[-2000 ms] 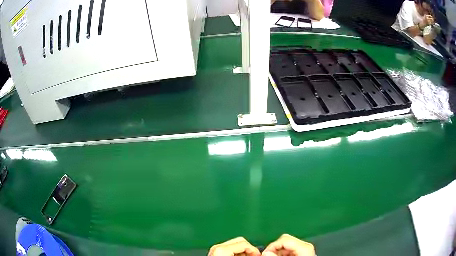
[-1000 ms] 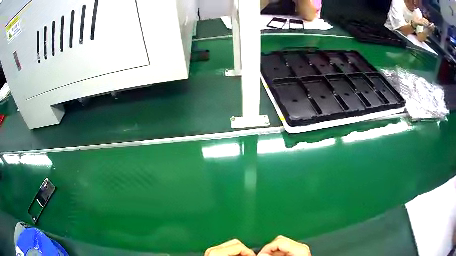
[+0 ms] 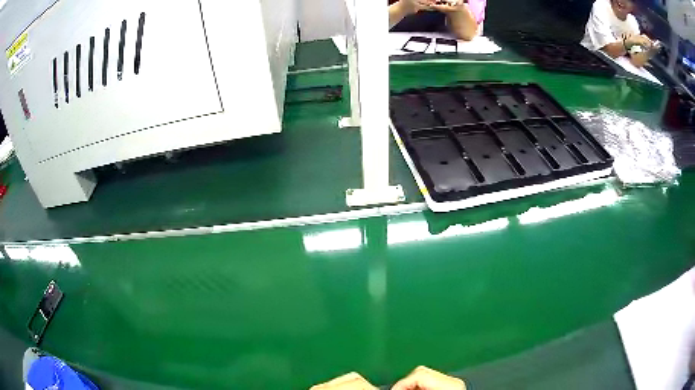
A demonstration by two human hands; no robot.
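Note:
My left hand (image 3: 347,382) and my right hand (image 3: 429,379) are at the bottom edge of the picture, close together. Only the bent backs of the fingers show; the fingertips and anything between them are cut off. A black phone middle frame (image 3: 46,311) lies tilted on the green conveyor belt (image 3: 228,305) at the far left. Its window shows green through it.
A blue reel (image 3: 55,375) is at the lower left. A grey machine housing (image 3: 145,84) stands upper left, a white post (image 3: 374,114) beyond the belt. A black blister tray (image 3: 503,145), crumpled clear plastic (image 3: 632,145) and white sheet (image 3: 663,331) are right. Two people sit beyond.
The phone frame has moved left and a little down in the picture. A dark frame now shows beyond the belt between machine and post. My hands sit slightly lower, more cut off.

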